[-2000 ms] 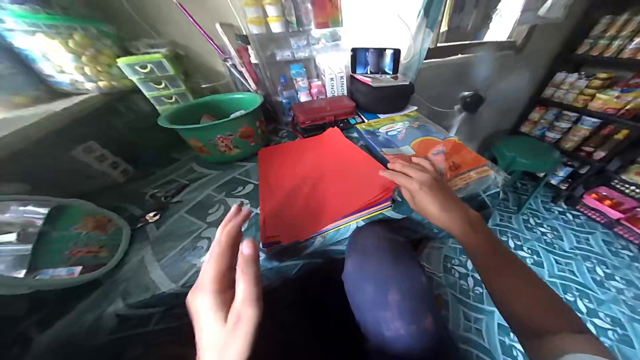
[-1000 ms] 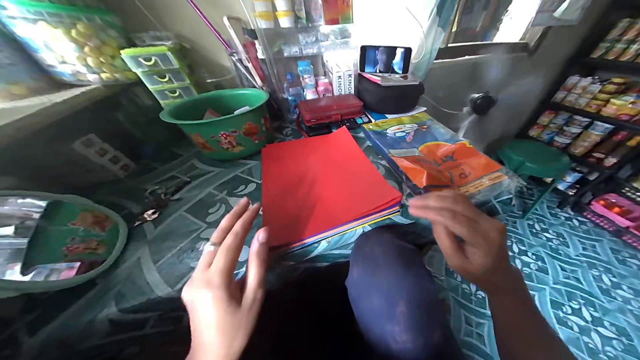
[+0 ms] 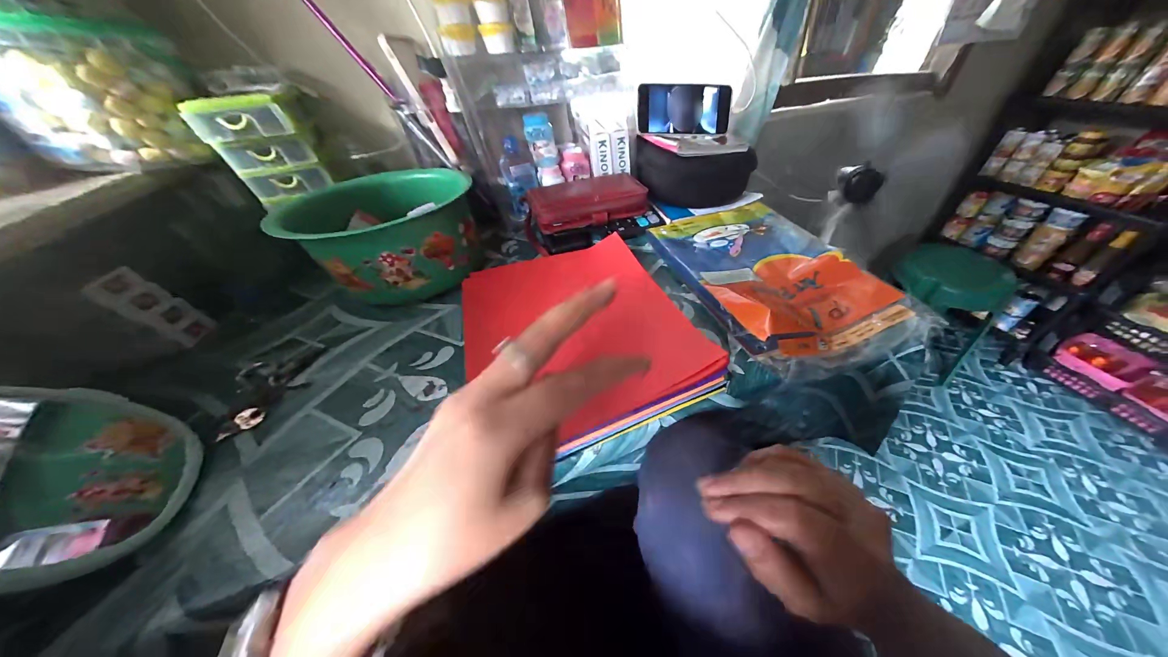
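Note:
A stack of coloured paper sheets (image 3: pixel 584 319), red on top with several other colours at the lower edge, lies on a patterned cloth. My left hand (image 3: pixel 520 411), with a ring and a wristband, is raised over its left and front part, fingers spread and slightly blurred, holding nothing; whether a fingertip touches the red sheet I cannot tell. My right hand (image 3: pixel 803 529) is at my knee (image 3: pixel 684 511), fingers loosely bent, with nothing visible in it. Right of the stack lies an orange and blue printed packet in clear plastic (image 3: pixel 785 283).
Behind the stack are a red case (image 3: pixel 589 203), a phone (image 3: pixel 684 109) propped on a black case (image 3: pixel 698 173), and a green basin (image 3: pixel 383 237). A green tray (image 3: pixel 100 484) and keys (image 3: pixel 265 379) lie left. A green stool (image 3: pixel 954 274) and stocked shelves (image 3: pixel 1049 192) stand right.
My left hand has moved right and up, over the paper stack. My right hand, which was at the stack's right corner, has come down to my knee.

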